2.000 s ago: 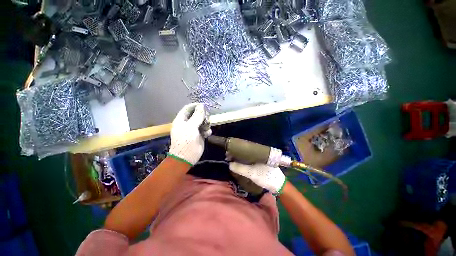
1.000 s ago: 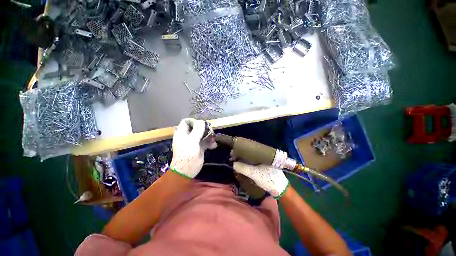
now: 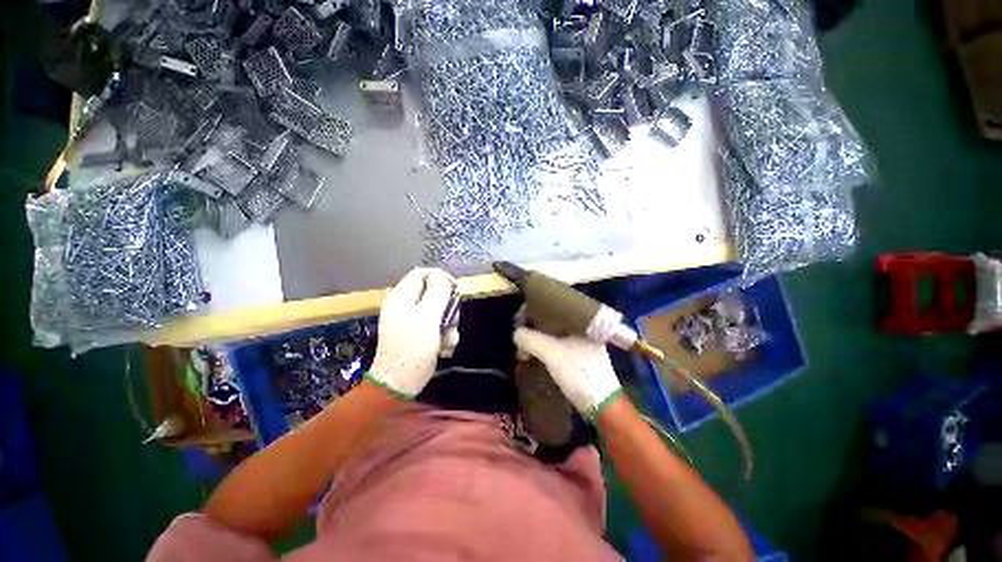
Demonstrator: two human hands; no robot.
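Observation:
My left hand [image 3: 412, 335], in a white knitted glove, is shut on a small metal workpiece [image 3: 452, 307], mostly hidden by the fingers, just off the table's front edge. My right hand [image 3: 571, 364], gloved too, holds the olive-green rivet gun [image 3: 558, 305] by its grip. The gun's dark nose points up and left over the wooden edge, apart from the workpiece. A yellowish hose [image 3: 692, 382] runs from its rear. Loose blind rivets [image 3: 483, 198] lie at the table's middle, spilling from a clear bag.
Perforated dark metal brackets [image 3: 247, 165] are heaped back left, more brackets [image 3: 626, 66] back right. Rivet bags lie at the left [image 3: 121, 258] and right [image 3: 797, 165] table ends. Blue bins [image 3: 258, 384] [image 3: 786, 368] stand below the front edge, beside a brown box [image 3: 176, 384]. A red object [image 3: 923, 291] stands right.
The gun's nose has come away from the workpiece and now tilts further up, toward the table edge. My left hand stays near the same place with the workpiece. The view has shifted slightly.

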